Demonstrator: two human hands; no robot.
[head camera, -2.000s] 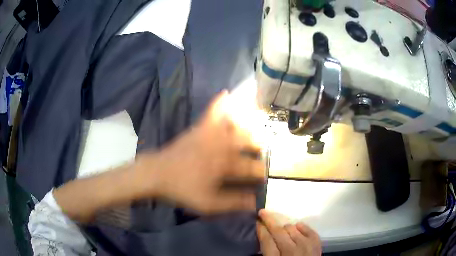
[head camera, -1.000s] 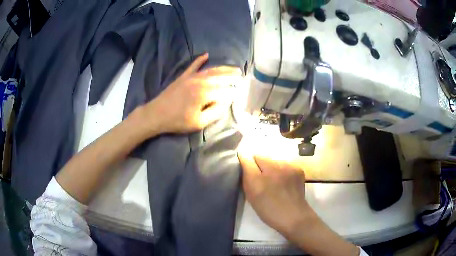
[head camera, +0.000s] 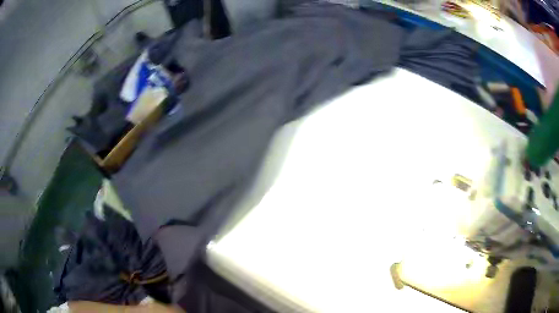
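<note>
Dark grey cloth (head camera: 245, 92) lies draped along the left and far side of the white table (head camera: 343, 202) and hangs over its left edge. A dark bundle with an orange-brown tie (head camera: 104, 263) is low at the left. A strip of bare skin, seemingly part of my left hand or forearm (head camera: 122, 307), is cut off by the bottom edge below this bundle; fingers and grip cannot be made out. My right hand is out of the picture. The sewing machine head (head camera: 515, 208) is at the right, blurred and in glare.
A brown cardboard edge (head camera: 132, 142) and a blue-and-white packet (head camera: 146, 78) are at the upper left. The black oblong object (head camera: 521, 290) lies at the lower right. A green cover (head camera: 544, 139) is at the right edge.
The view has swung left, moving the machine to the right edge. Both hands have left the needle area. The cloth no longer lies beside the needle; it is at the left and far side.
</note>
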